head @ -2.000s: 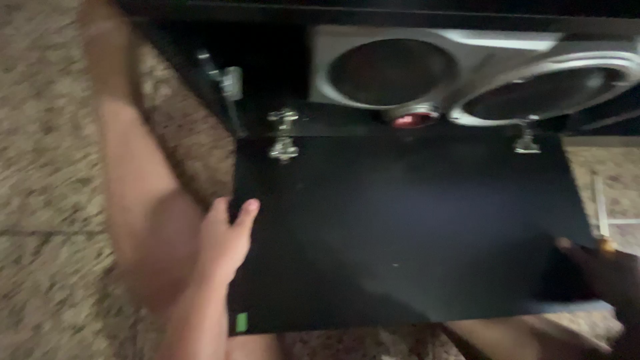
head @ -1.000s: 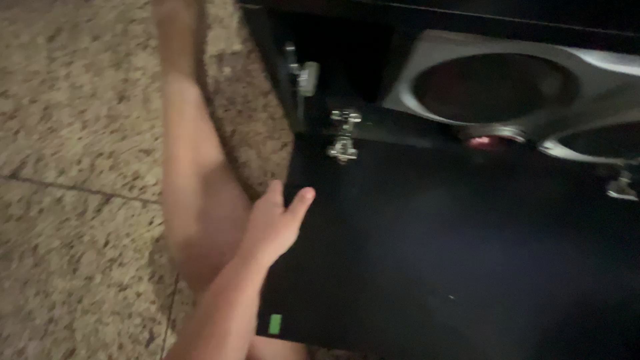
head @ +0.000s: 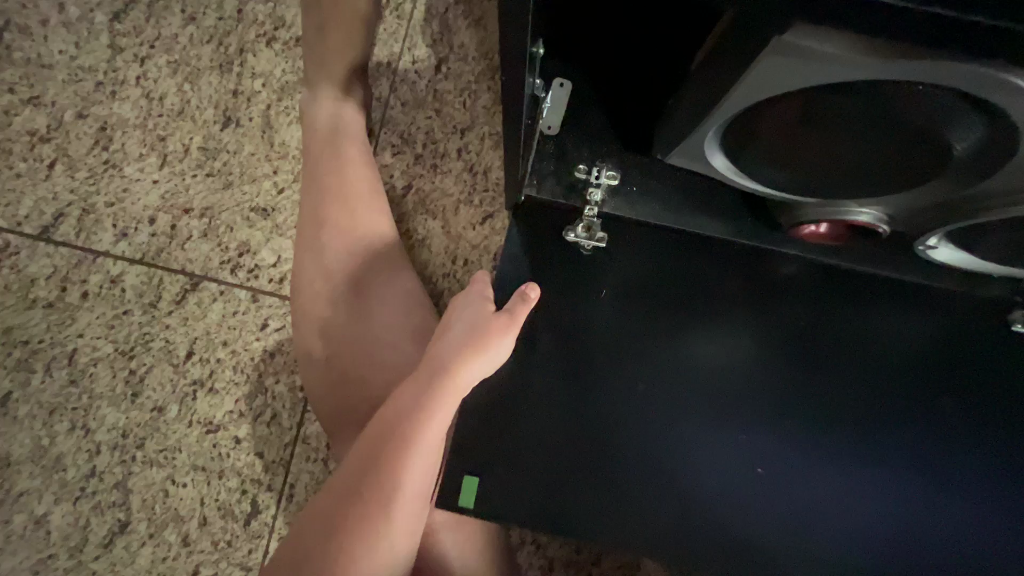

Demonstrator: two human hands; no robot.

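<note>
A black cabinet door panel (head: 720,384) lies folded down from the black cabinet (head: 514,104). My left hand (head: 480,328) grips its left edge, thumb on the upper face and fingers curled over the side. Just above, a metal concealed hinge (head: 590,210) joins the panel to the cabinet floor; part of another hinge (head: 1016,321) shows at the right border. A small green sticker (head: 469,492) marks the panel's near left corner. On the cabinet's left side wall sits a metal bracket (head: 556,106). My right hand is outside the view.
Inside the cabinet stands a grey speaker unit (head: 780,64) with round black cones and a red part (head: 832,230) between them. My bare leg (head: 344,264) stretches along the cabinet's left side over speckled stone floor tiles (head: 144,384).
The view has shifted left, so the panel's right end and my right hand, seen there two seconds ago, are out of frame. My left hand keeps its place on the panel's left edge.
</note>
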